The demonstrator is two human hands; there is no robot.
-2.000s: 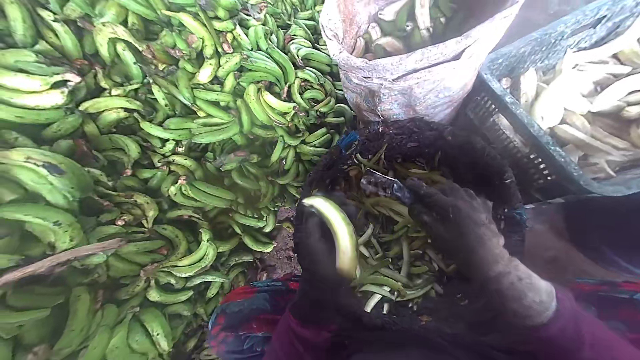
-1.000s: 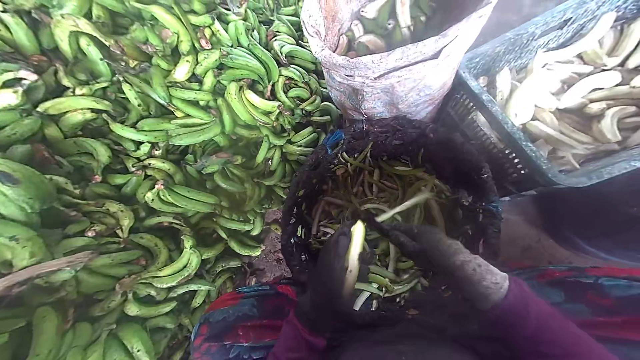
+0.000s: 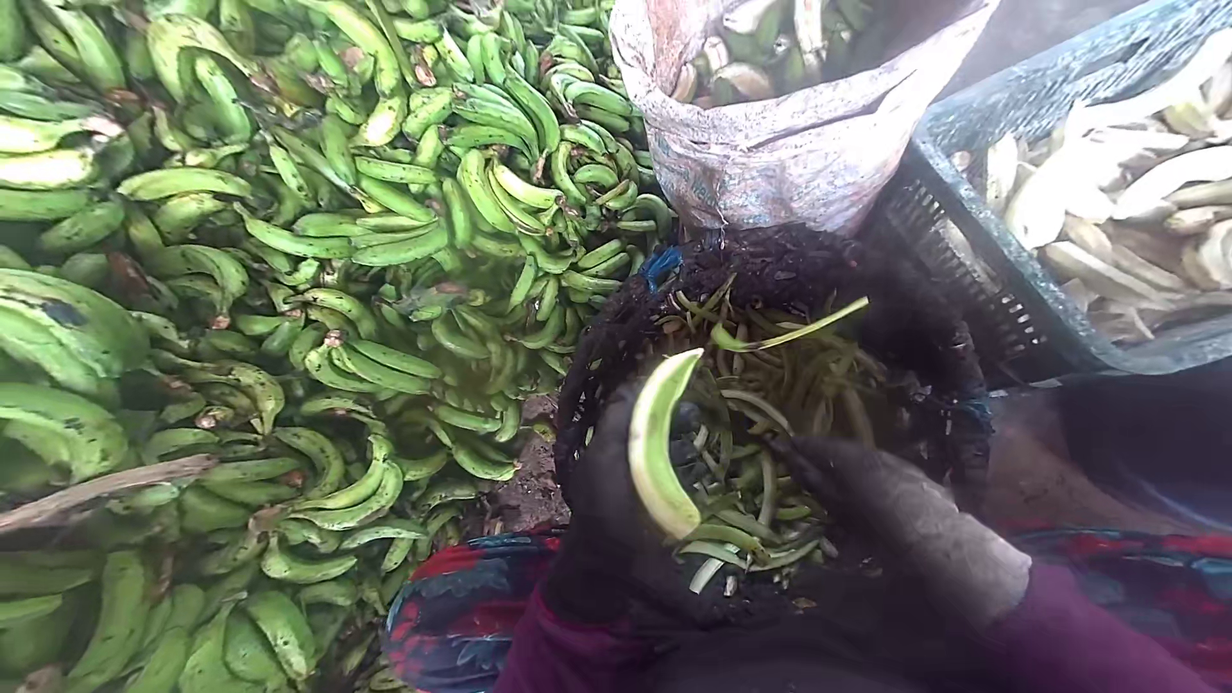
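Observation:
My left hand point(image 3: 616, 500), in a dark glove, holds a partly peeled green plantain point(image 3: 662, 448) over the left part of a dark woven basket point(image 3: 606, 337). Pale flesh shows along the plantain's edges, with a green strip of skin between them. Over the basket's right part is my right hand point(image 3: 895, 520), also gloved, its fingers pointing left toward the plantain without touching it. Blur and the dark glove hide whether it grips anything. Strips of green peel point(image 3: 760, 481) fill the basket, and one long strip point(image 3: 794, 330) lies or hangs near its far side.
A large heap of green plantains point(image 3: 337, 366) covers the left side. Behind the basket stands a whitish woven sack point(image 3: 770, 164) holding plantains or peel. A plastic crate point(image 3: 1020, 260) of peeled plantains point(image 3: 1136, 212) is at the right. Patterned cloth point(image 3: 472, 597) covers my legs.
My right hand was up near the basket's far side two seconds ago, came down beside the plantain, and is now apart from it on the right. My left hand keeps the plantain, now tilted differently.

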